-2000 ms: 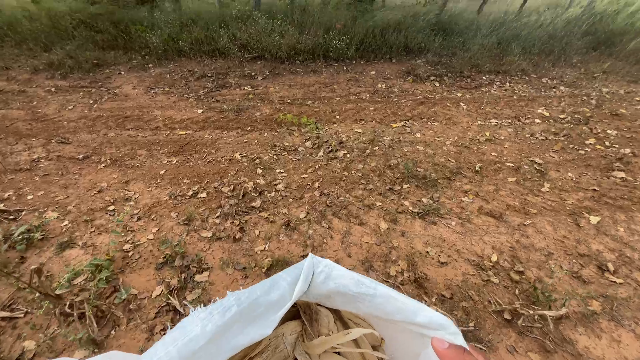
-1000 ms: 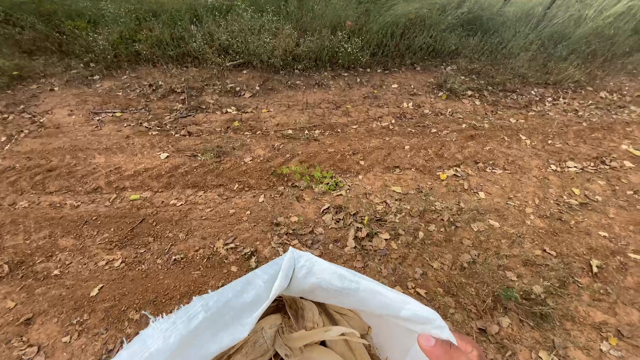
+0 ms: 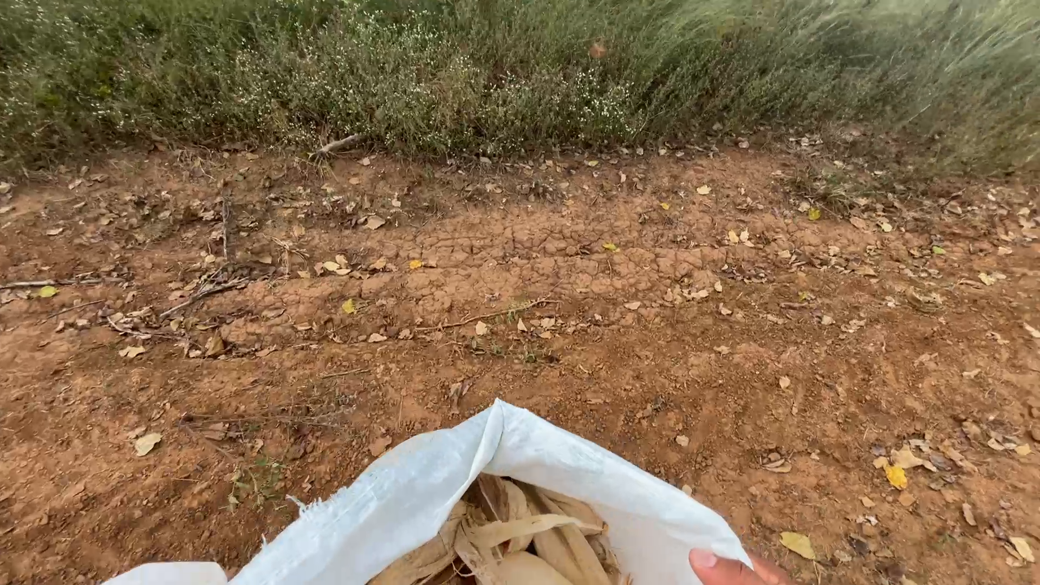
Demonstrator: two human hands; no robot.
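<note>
A white woven sack (image 3: 585,467) with a frayed edge stands open at the bottom centre. Inside it lie dry, pale brown husks (image 3: 528,544), which look like corn husks. At the lower right, my right hand (image 3: 735,569) pinches the rim of the sack, with the thumb on the inner side and the fingers outside; the rest of the hand is cut off by the frame. My left hand is out of view. The lower part of the sack is also outside the frame.
Reddish-brown dirt ground (image 3: 569,366) with cracks stretches ahead, strewn with dry leaves (image 3: 147,444) and a few yellow ones. Thin sticks (image 3: 203,296) lie at the left. Across the top runs a strip of green grass and weeds (image 3: 455,81).
The view has moved along the dirt, and the small green plant seen ahead earlier is out of the frame. My right hand still holds the sack's rim.
</note>
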